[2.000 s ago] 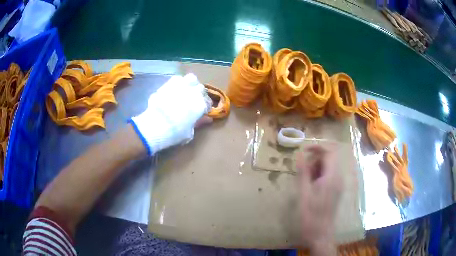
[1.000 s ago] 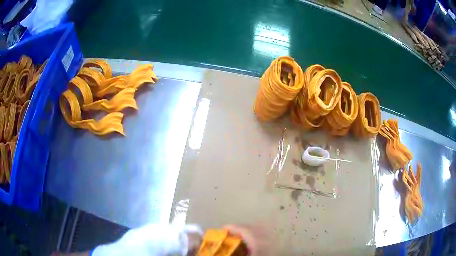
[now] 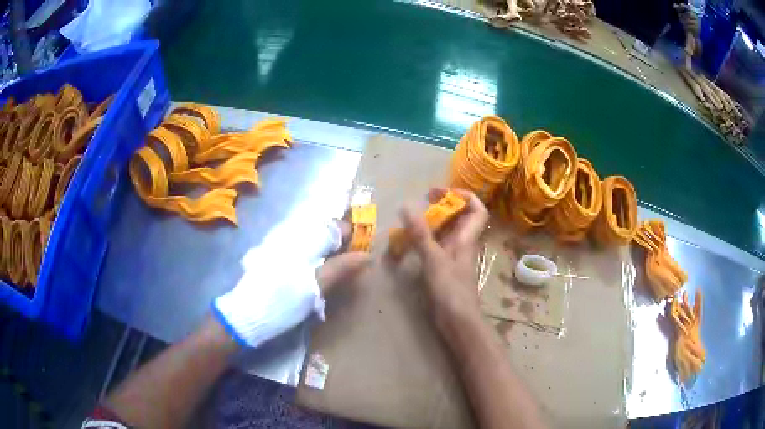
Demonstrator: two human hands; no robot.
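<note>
My left hand [image 3: 289,281], in a white knit glove with a blue cuff edge, holds a small orange strap piece [image 3: 363,226] over the left part of the cardboard board [image 3: 369,360]. My bare right hand [image 3: 444,251] holds another orange piece [image 3: 443,209] between thumb and fingers, just right of the left hand. The two pieces are apart. Upright stacks of orange oval rings [image 3: 549,176] stand at the back of the board. The white glue dish [image 3: 534,269] sits on the stained glue pad [image 3: 524,310], with a thin pale stick [image 3: 570,276] lying across its edge.
A blue crate [image 3: 109,184] full of orange loops stands at the left. Looped straps with wavy tails [image 3: 210,205] overlap on the metal table beside it. Loose orange strips [image 3: 688,343] lie at the right. The green conveyor belt [image 3: 352,75] runs behind, with tan parts [image 3: 709,96] beyond.
Both hands have come up from the bottom edge to the middle of the board. The orange pieces, earlier together between the hands, are now held apart. The glue stick, put down earlier, still rests at the dish.
</note>
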